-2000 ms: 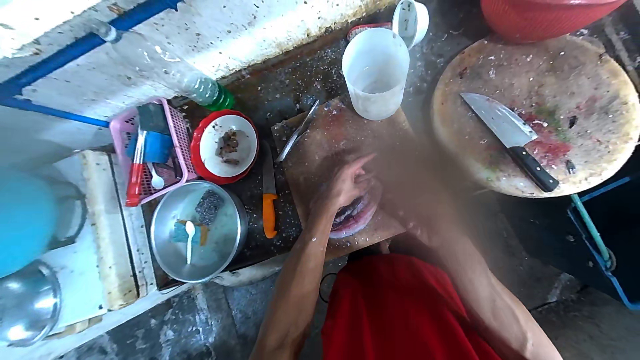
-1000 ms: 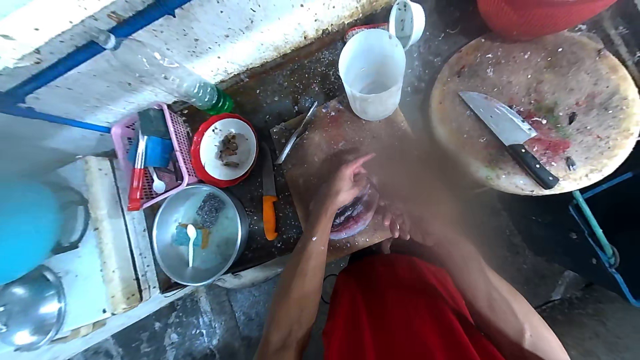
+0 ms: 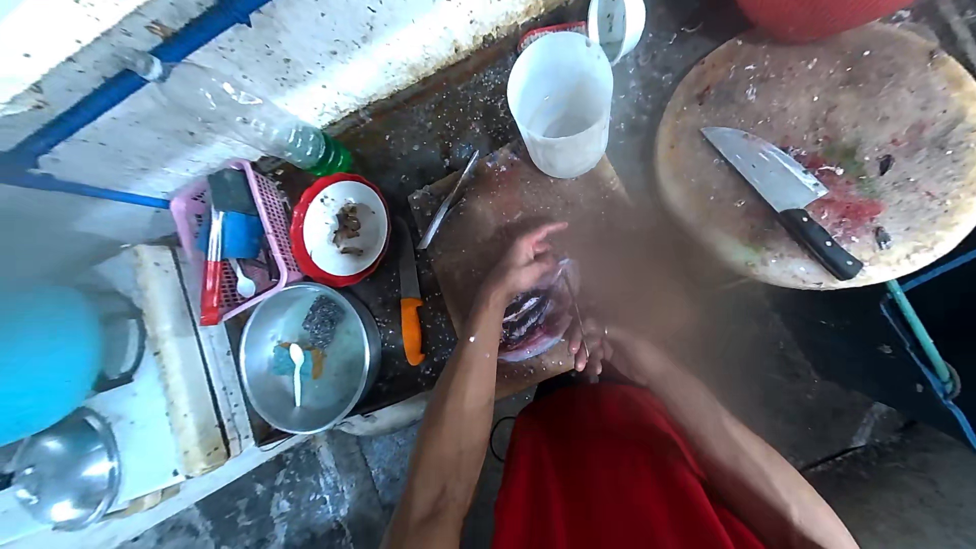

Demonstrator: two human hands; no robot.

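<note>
A clear plastic bag (image 3: 534, 324) with dark, silvery, reddish contents, which look like fish, lies on a worn wooden board (image 3: 488, 206). My left hand (image 3: 528, 263) is over the bag's upper part, its index finger stretched out; whether its other fingers grip the plastic is hidden. At the bag's lower right, my right hand (image 3: 591, 347) has its fingers curled around the end of a thin strand (image 3: 573, 305), which runs up toward my left hand. The strand may be a cord or the bag's edge. A narrow metal blade (image 3: 450, 200) rests at the board's upper left, away from both hands.
A white plastic container (image 3: 564, 107) stands behind the board. To the right, a kitchen knife (image 3: 785, 202) lies on a round chopping block (image 3: 717, 221). On the left are an orange-handled knife (image 3: 412, 328), a metal basin (image 3: 255, 381), a red-rimmed bowl (image 3: 374, 267) and a pink basket (image 3: 282, 244).
My right hand's fingers, spread beside the bag one second ago, are now curled around a thin strand that did not show before. My left hand has hardly moved.
</note>
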